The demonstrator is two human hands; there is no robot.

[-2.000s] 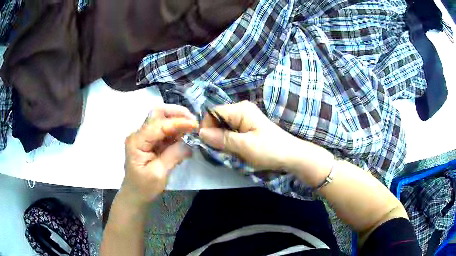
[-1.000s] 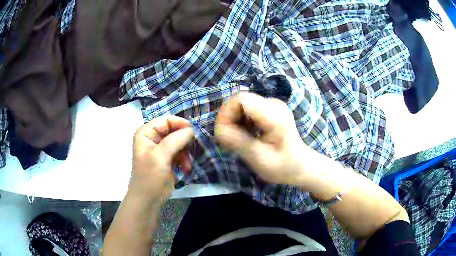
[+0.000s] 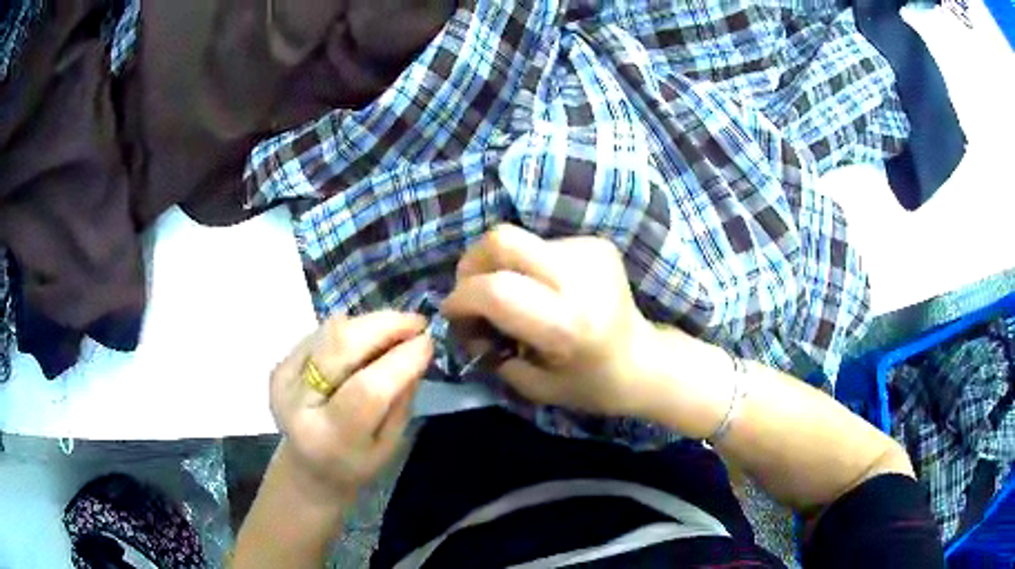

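Observation:
The plaid garment point(image 3: 712, 211) lies in folds across the middle and right of the white table, its near part reaching the table's front edge. My left hand point(image 3: 354, 383), with a yellow ring, pinches a small bit of the garment's edge between thumb and fingertips. My right hand point(image 3: 557, 322) touches the same edge from the right, thumb and forefinger closed on it. A thin metal tip, perhaps of thread snips point(image 3: 476, 360), shows under its fingers; the rest is hidden in the fist.
Brown lining point(image 3: 256, 89) covers the upper left of the white table point(image 3: 212, 333). A navy knit part point(image 3: 915, 111) lies at the upper right. A floral bag point(image 3: 134, 517) is at the lower left, a blue crate point(image 3: 883, 406) with plaid garments at the lower right.
My hands were apart a second ago and are now close together at the garment's edge. The garment has shifted left, and the dark round part by my right hand is out of sight.

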